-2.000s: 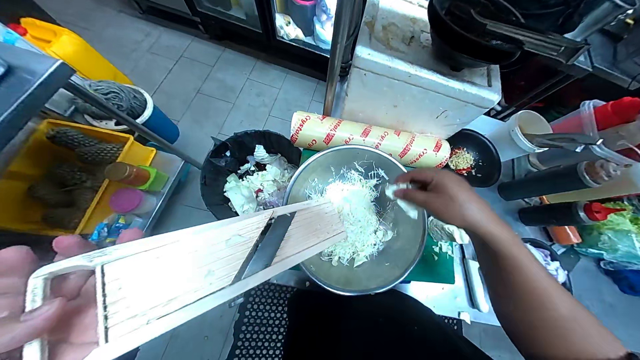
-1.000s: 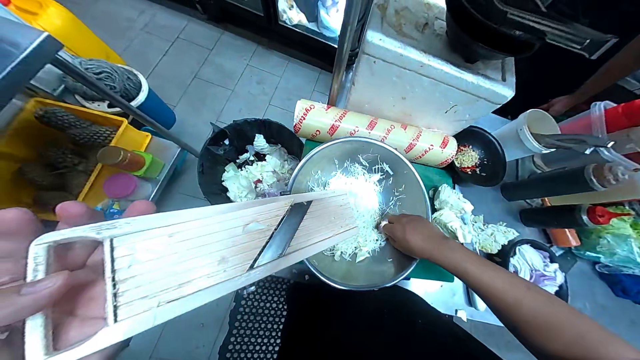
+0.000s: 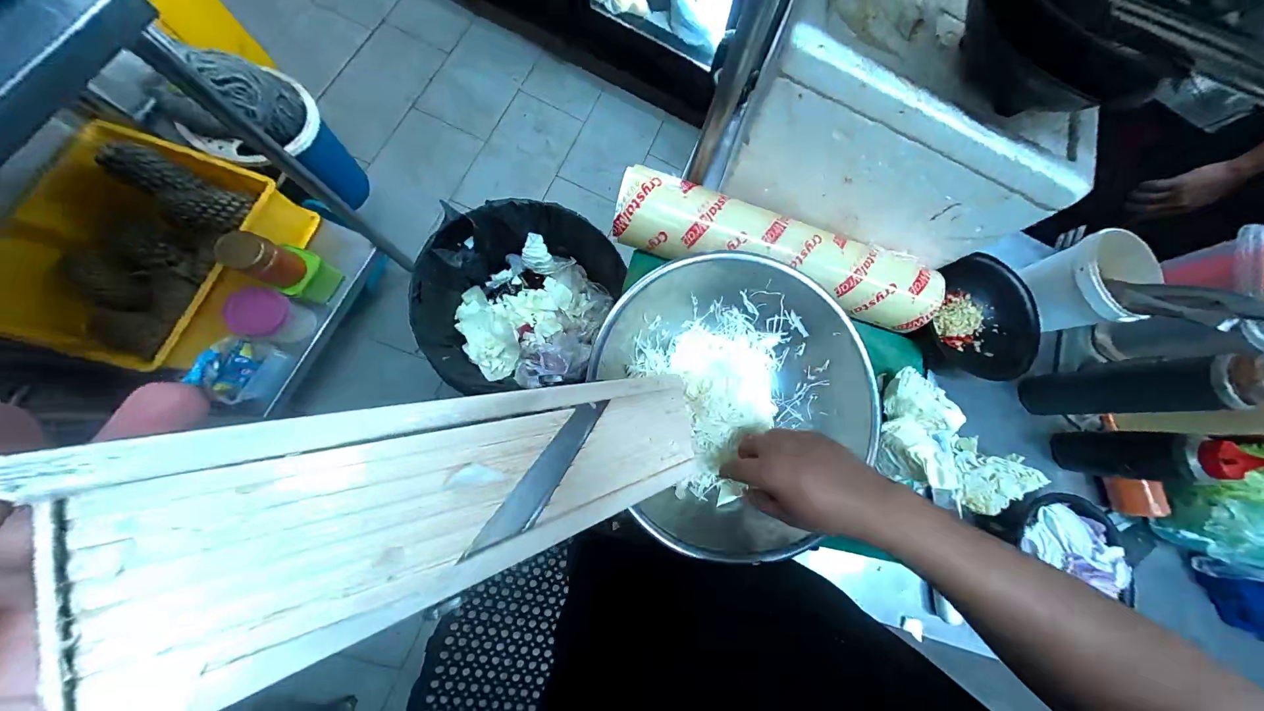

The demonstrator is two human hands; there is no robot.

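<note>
My left hand (image 3: 148, 415), partly cut off at the left edge, holds a wooden mandoline slicer (image 3: 326, 523) by its handle end. The slicer's metal blade (image 3: 538, 481) runs slantwise across the board, and its far end reaches over a steel mixing bowl (image 3: 857, 395). Finely shredded cabbage (image 3: 726, 370) lies heaped in the bowl. My right hand (image 3: 795, 474) is down in the bowl at the near side of the heap, fingers curled at the shreds; whether it grips any is hidden. Larger cabbage pieces (image 3: 918, 425) lie to the right of the bowl.
A black-lined bin (image 3: 430, 316) with cabbage scraps stands left of the bowl. Behind the bowl lies a roll of plastic wrap (image 3: 775, 242), beside a small black bowl (image 3: 1022, 326) of chopped garlic and chili. Sauce bottles (image 3: 1126, 385) line the right. Another person's hand (image 3: 1185, 190) shows at upper right.
The slicer has moved toward the lower left in view, with the left hand now mostly out of frame. My right hand stays in the bowl, a little nearer the slicer's end.
</note>
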